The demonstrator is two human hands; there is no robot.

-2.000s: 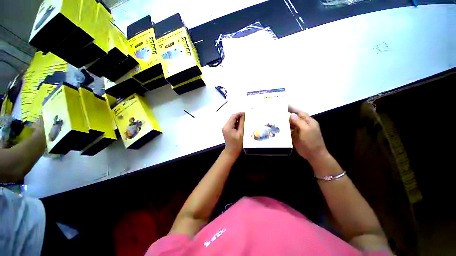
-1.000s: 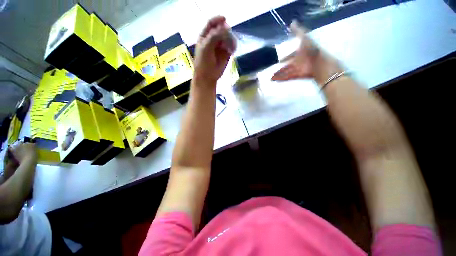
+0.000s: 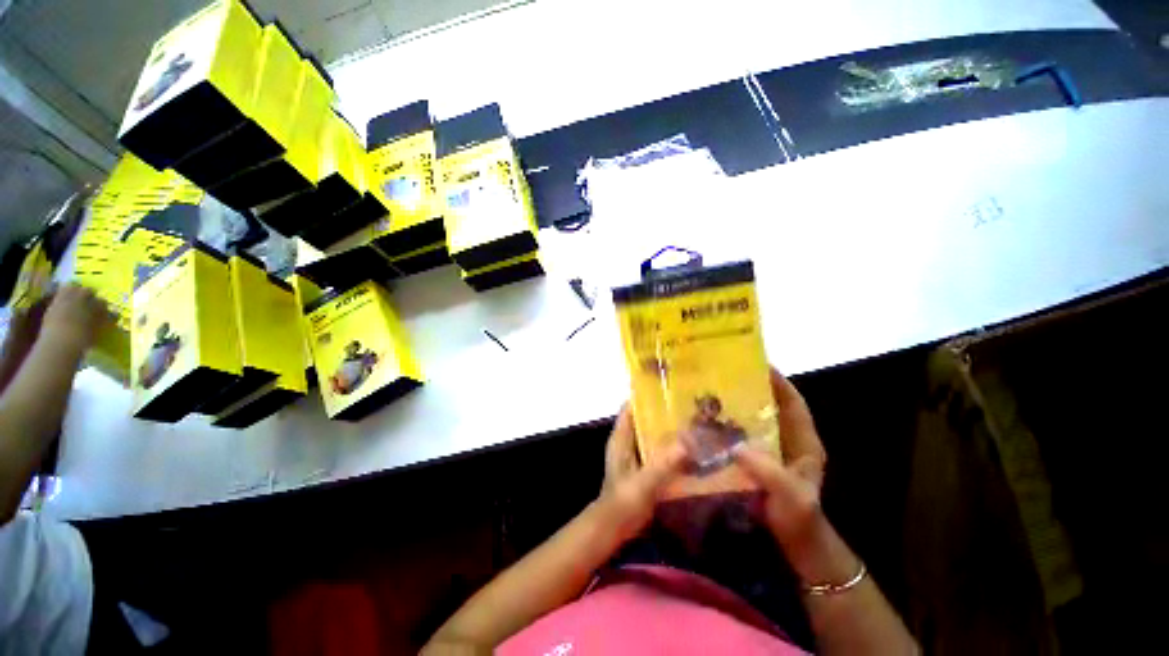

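Note:
A yellow retail box (image 3: pixel 699 372) with a black top edge and a black hang loop (image 3: pixel 672 263) is held upright in front of my body, just off the bench's front edge. Glossy glints show on its face, like clear film. My left hand (image 3: pixel 638 472) grips its lower left side and my right hand (image 3: pixel 788 468) its lower right side, with both thumbs on the front face. The fingers behind the box are hidden. The lower end of the box is dark and blurred.
Yellow boxes (image 3: pixel 365 352) stand in rows and stacks at the left, two with raised black flaps (image 3: pixel 472 126). Clear bags (image 3: pixel 660 192) lie beyond the held box. Thin black bits lie on the bench (image 3: pixel 872 269). A blue tool (image 3: pixel 1054 82) lies far right. A person's arm (image 3: pixel 51 372) is at the left.
A second ago my hands were apart and raised over the bench around a blurred box. Now both hold the yellow box close to my body, with its hang loop up.

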